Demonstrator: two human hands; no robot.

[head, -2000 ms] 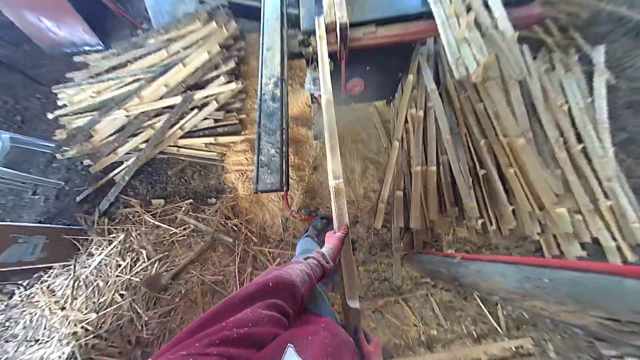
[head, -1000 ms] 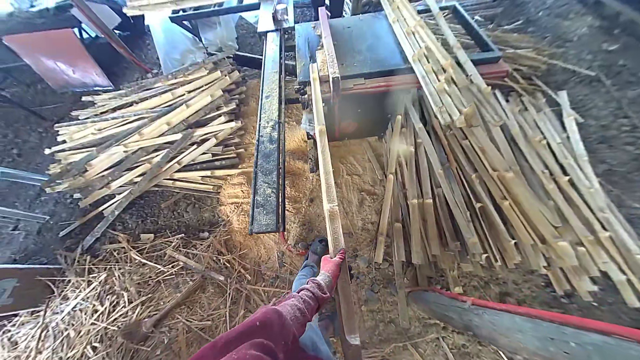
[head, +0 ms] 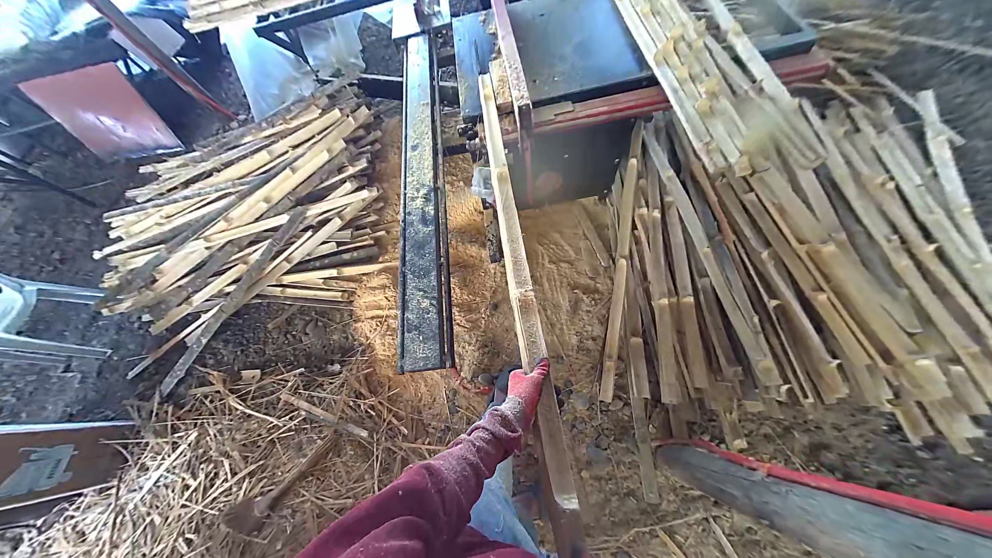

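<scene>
My left hand (head: 528, 387), in a red glove, grips a long split bamboo strip (head: 514, 256) around its lower half. The strip slants up and away from me, its far end beside a red metal guide on the machine table (head: 585, 50). Its near end runs down past my legs to the bottom edge of the view. My right hand is out of the frame. Left of the strip, a long dark metal rail (head: 422, 232) dusted with sawdust reaches toward me.
Bamboo strips (head: 256, 217) lie heaped at left, and more (head: 775, 271) lean on the machine at right. Splinters (head: 170, 473) and a hatchet-like tool (head: 252, 511) are at lower left. A red-edged grey beam (head: 814, 496) lies lower right. Sawdust (head: 480, 294) covers the ground ahead.
The right hand, at the strip's near end two seconds ago, is out of view now. The left hand stays on the strip. The view has tilted up to show more of the machine table.
</scene>
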